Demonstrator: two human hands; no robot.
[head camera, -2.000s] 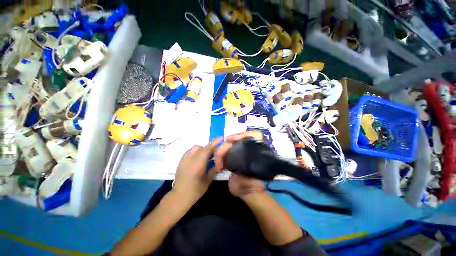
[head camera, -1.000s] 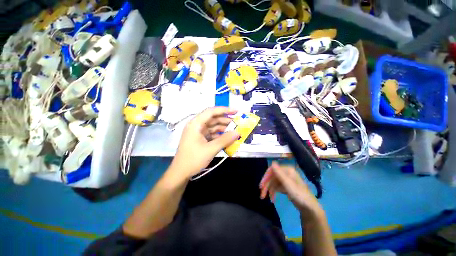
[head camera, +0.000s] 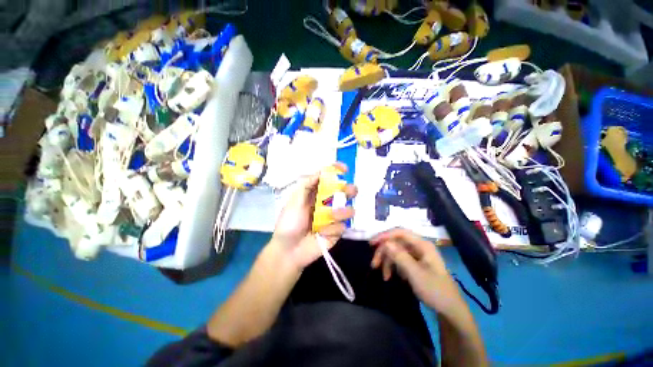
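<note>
My left hand (head camera: 299, 218) is closed around a yellow unit (head camera: 329, 202) with blue and white markings, above the front edge of the printed sheet. Its looped white cord (head camera: 336, 269) hangs below the hand. My right hand (head camera: 408, 259) is just to the right, fingers loosely curled, holding nothing. The black electric screwdriver (head camera: 458, 228) lies on the sheet to the right, its rear end over the bench edge. A round yellow unit (head camera: 376, 127) lies beyond the blue strip (head camera: 346, 159), and another round yellow unit (head camera: 243, 166) lies at the left.
A white foam tray (head camera: 215, 154) with heaped white units stands at left, beside a round grey dish (head camera: 248, 117). White-and-brown corded units (head camera: 494, 115), orange-handled pliers (head camera: 494, 218) and a black socket block (head camera: 545, 208) lie at right. A blue basket (head camera: 593, 147) stands far right.
The screwdriver, in the right hand two seconds ago, now lies on the bench. The left hand has turned the yellow unit more upright. The view has shifted, moving the scene rightward.
</note>
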